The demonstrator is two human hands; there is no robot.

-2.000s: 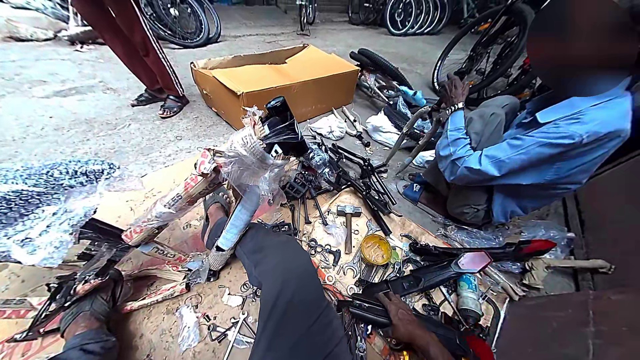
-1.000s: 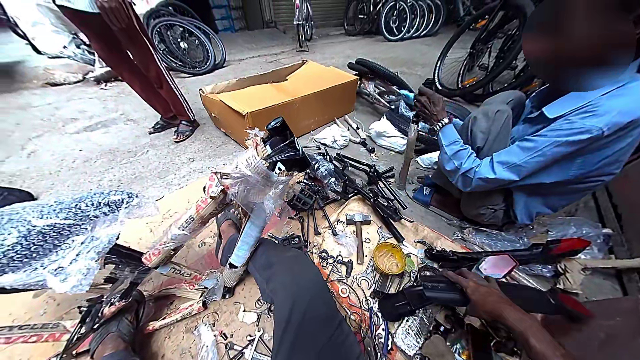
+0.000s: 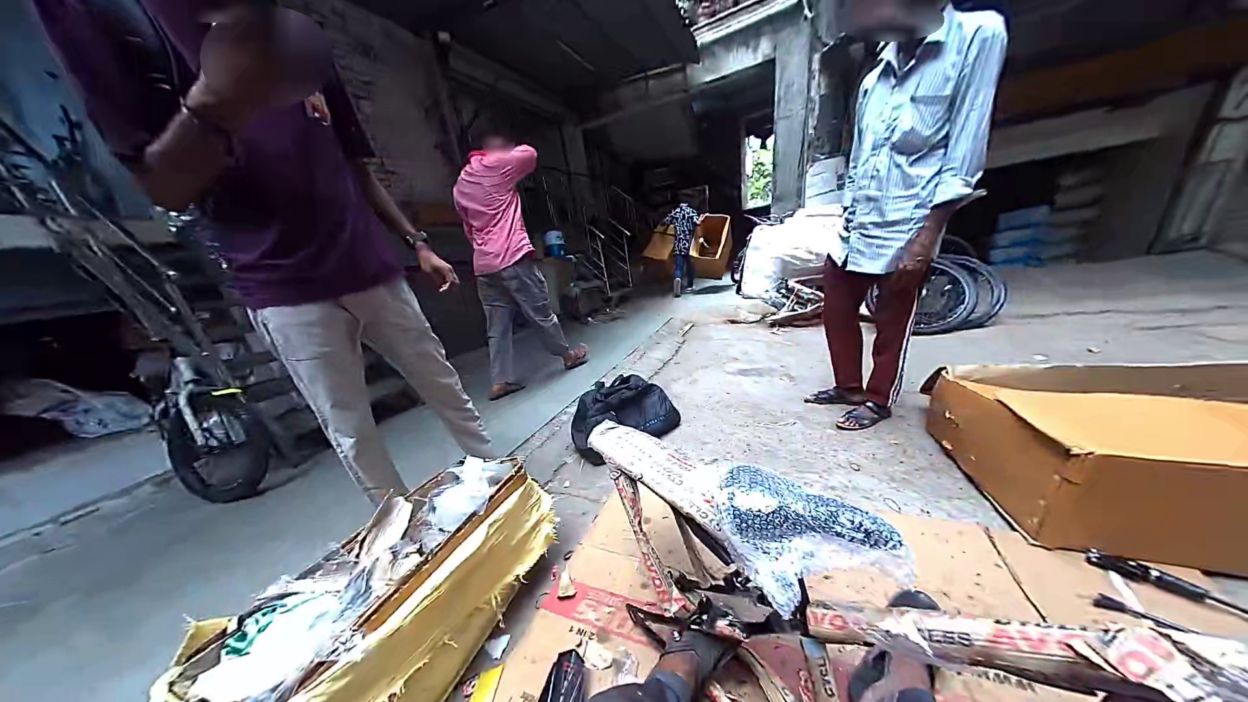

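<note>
Neither of my hands is in view. At the bottom, my sandalled feet rest on a flattened cardboard sheet [image 3: 941, 536] among wrapped bicycle frame parts. A bicycle frame [image 3: 663, 468] in printed paper wrapping lies there, with patterned sheet and clear plastic [image 3: 804, 522] over part of it. Another paper-wrapped tube [image 3: 975, 629] runs across the lower right. Near the bottom edge lies a black part [image 3: 563, 678], too cut off to name. Thin black rods [image 3: 1160, 575] lie at the right.
An open cardboard box [image 3: 1141, 487] stands right. A torn carton [image 3: 439, 585] of plastic and scraps lies lower left. A black bag [image 3: 624, 409] sits on the ground. A person in purple [image 3: 292, 195], one in pink [image 3: 497, 210] and one in a striped shirt [image 3: 916, 146] are nearby.
The view has swung far left and up. My right hand, earlier on a black part at the lower right, is out of frame, as is the seated person in blue.
</note>
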